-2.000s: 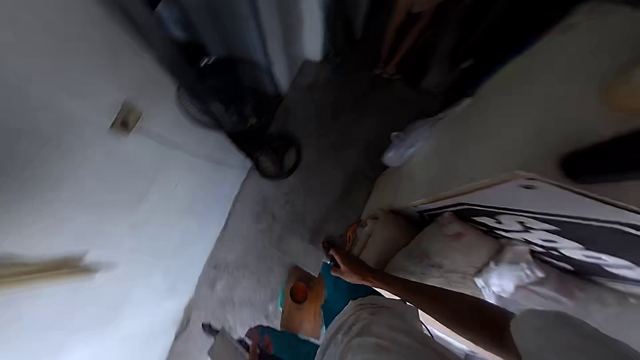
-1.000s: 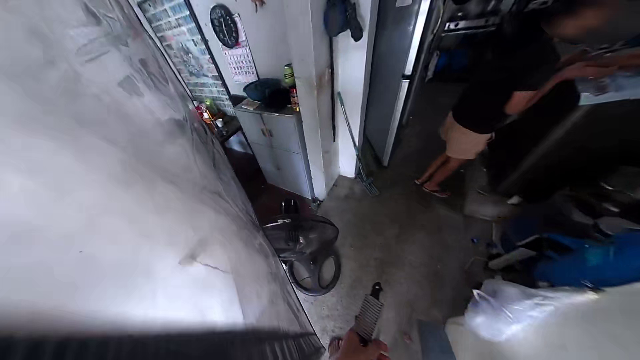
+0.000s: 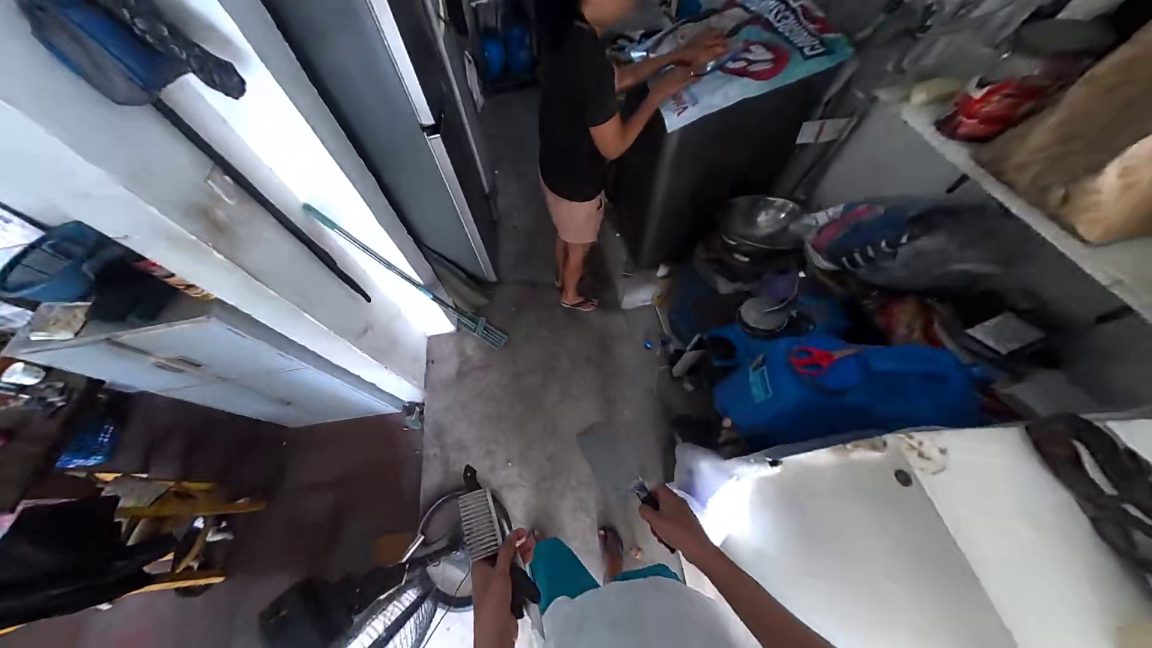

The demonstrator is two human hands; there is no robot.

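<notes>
Low in the view, my left hand (image 3: 500,562) is closed around a tool with a ribbed, pale metal head (image 3: 480,524) and dark ends; its exact kind is unclear. My right hand (image 3: 673,520) grips the dark handle of a small tool (image 3: 644,492), whose tip points up and left; a faint flat grey shape lies beyond it, and I cannot tell whether it belongs to the tool. An electric fan (image 3: 396,616) stands beside and below my left hand. My sandalled feet (image 3: 611,544) show between the hands.
A person (image 3: 576,135) stands ahead at a dark counter with a printed sheet (image 3: 756,63). Blue containers (image 3: 864,387) with red-handled scissors (image 3: 813,360) lie right, above a white surface (image 3: 855,540). A green-handled broom or mop (image 3: 387,261) leans left near a refrigerator (image 3: 378,117).
The view has swung strongly towards the person and counter. Both hands now show with tools; one second ago only one hand with the ribbed tool was plain. The person has both hands on the printed sheet.
</notes>
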